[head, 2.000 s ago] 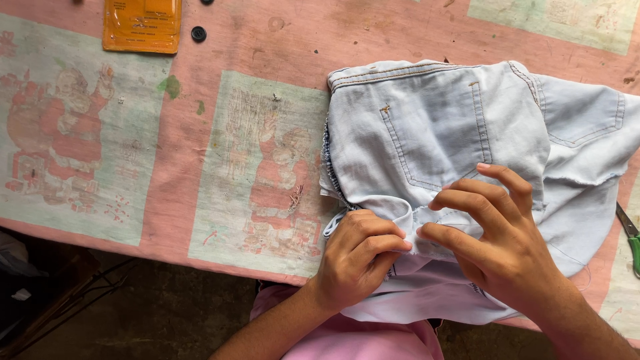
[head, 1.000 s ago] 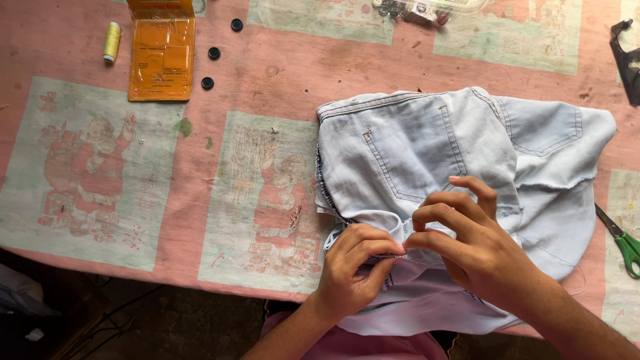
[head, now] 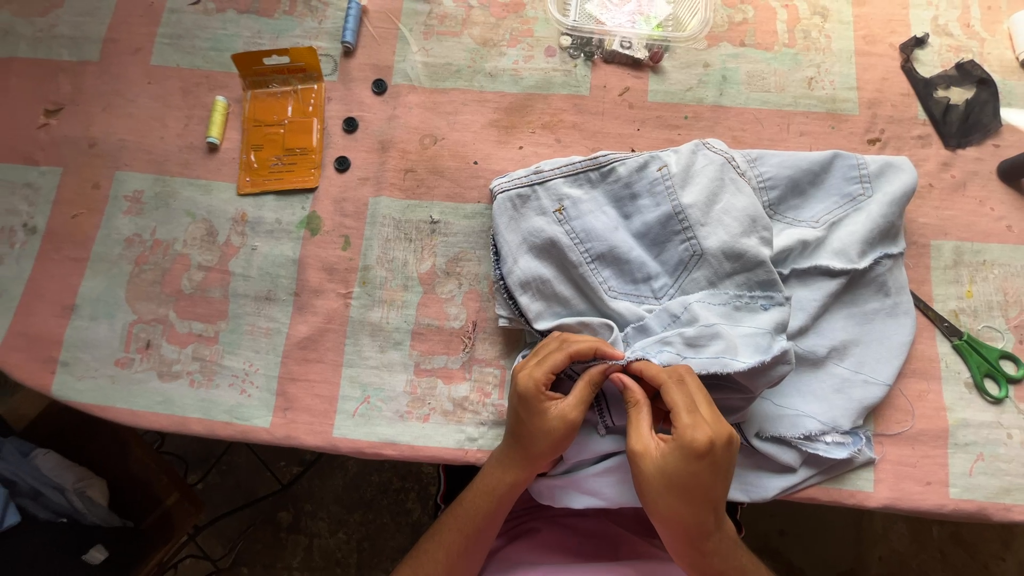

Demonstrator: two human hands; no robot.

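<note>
Light blue denim shorts or trousers (head: 632,224), with back pockets and frayed edges, lie on the table near its front edge. My left hand (head: 556,392) pinches a frayed edge of the denim between thumb and fingers. Close beside it, the fingertips of my right hand (head: 676,424) grip the same edge, almost touching the left fingertips. A line of stitching runs along the denim to the right of my hands. Whether a needle is between the fingers cannot be made out.
Green-handled scissors (head: 978,352) lie right of the denim. At the upper left are an orange plastic package (head: 282,132), a yellow thread spool (head: 217,122), a blue thread spool (head: 350,26) and black buttons (head: 350,125). A clear plastic container (head: 696,20) and black fabric scrap (head: 956,96) lie farther back.
My right hand, raised with spread fingers before, has come down to the denim edge beside my left hand and closed on it. The view has shifted, showing more of the table.
</note>
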